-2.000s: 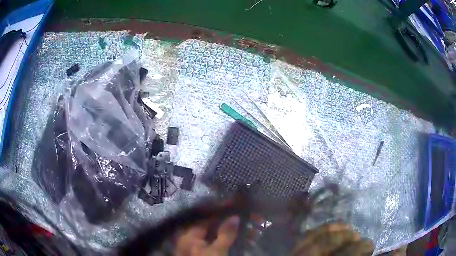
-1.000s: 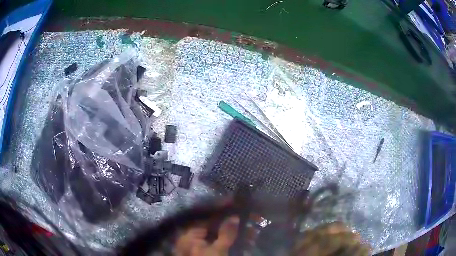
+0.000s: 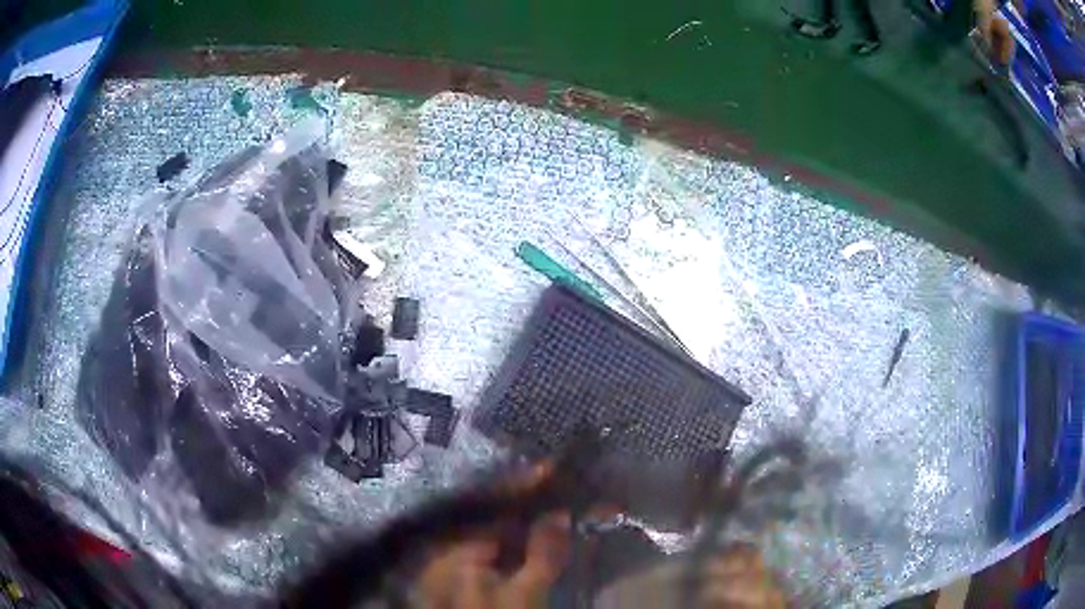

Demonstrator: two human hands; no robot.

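Note:
A blurred black curved part [image 3: 416, 523] arcs across the bottom centre. My left hand [image 3: 500, 569] is at the bottom edge, its fingers closed around the part; it is blurred and cut off. My right hand [image 3: 702, 577] is a tan blur just to the right, also cut off, and its fingers cannot be made out. A small pale, shiny piece [image 3: 648, 535] shows between the hands. A black grid tray [image 3: 619, 381] lies just beyond them, its near edge hidden by the part. Green-ended tweezers [image 3: 559, 268] lie behind the tray.
A clear bag of black pieces [image 3: 238, 345] stands left, with loose small black parts [image 3: 387, 422] beside it. A blue tray [image 3: 54, 179] is far left, a blue bin [image 3: 1047, 428] far right. A thin dark rod [image 3: 896, 357] lies right. The green belt [image 3: 535, 48] crosses behind.
My right hand has moved left, closer to my left hand. The pale piece between them shows larger. Dark items have appeared on the belt at the upper right.

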